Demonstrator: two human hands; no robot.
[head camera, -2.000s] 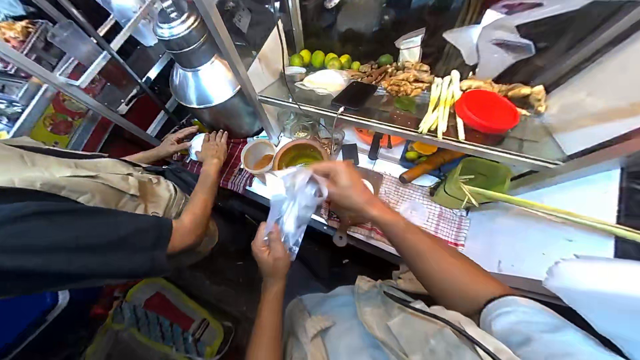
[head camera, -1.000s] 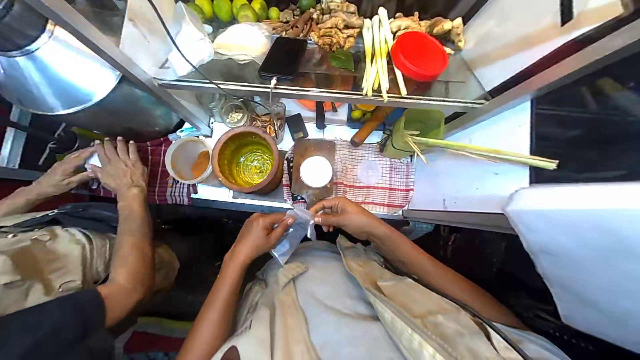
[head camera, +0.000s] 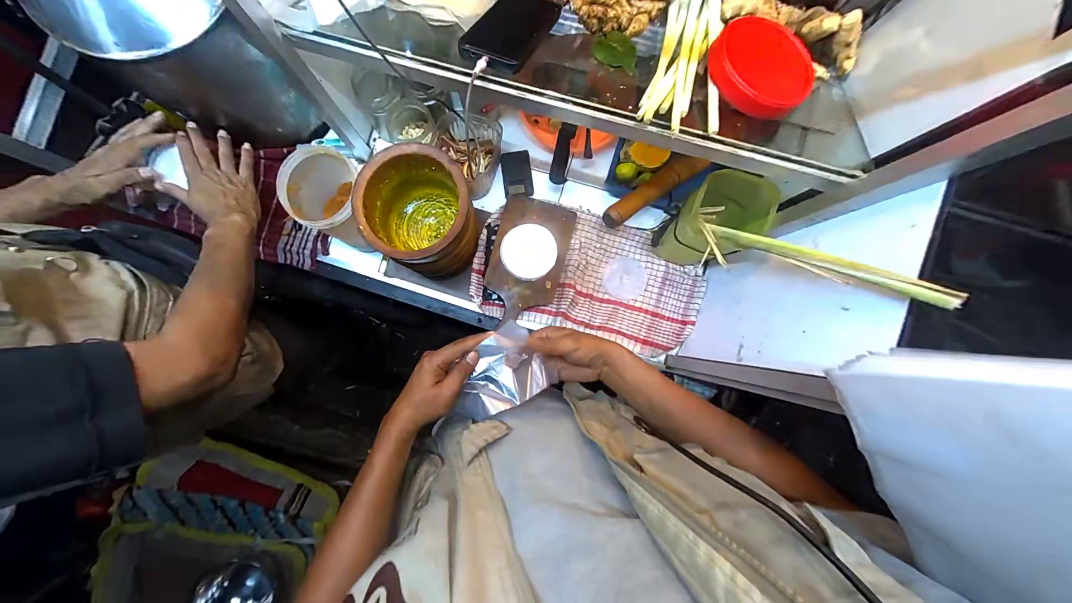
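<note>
Close to my body, below the counter edge, my left hand (head camera: 437, 378) and my right hand (head camera: 576, 352) pinch the top edge of a thin clear plastic bag (head camera: 506, 378) between fingers and thumbs. Just beyond it, a wooden paddle board (head camera: 548, 289) lies on a red-checked cloth (head camera: 662, 311), with a round white item (head camera: 528, 251) on the board. A round translucent disc (head camera: 625, 278) rests on the cloth. To the left stand a deep brown mortar (head camera: 416, 205) with yellow-green residue inside and a plastic tub (head camera: 316, 188) with orange contents.
At the left, a co-worker's hands (head camera: 213, 180) press a white thing beside a large metal pot (head camera: 209, 75). A glass shelf (head camera: 586, 92) above the counter holds a phone, ginger, lemongrass and a red lid. A wooden pestle (head camera: 657, 191) and a green container (head camera: 737, 205) with long stalks stand behind the cloth.
Since two seconds ago, my hands have moved from above the counter edge down toward my body, still holding the bag. The view has shifted strongly. The co-worker's hands remain on the white thing.
</note>
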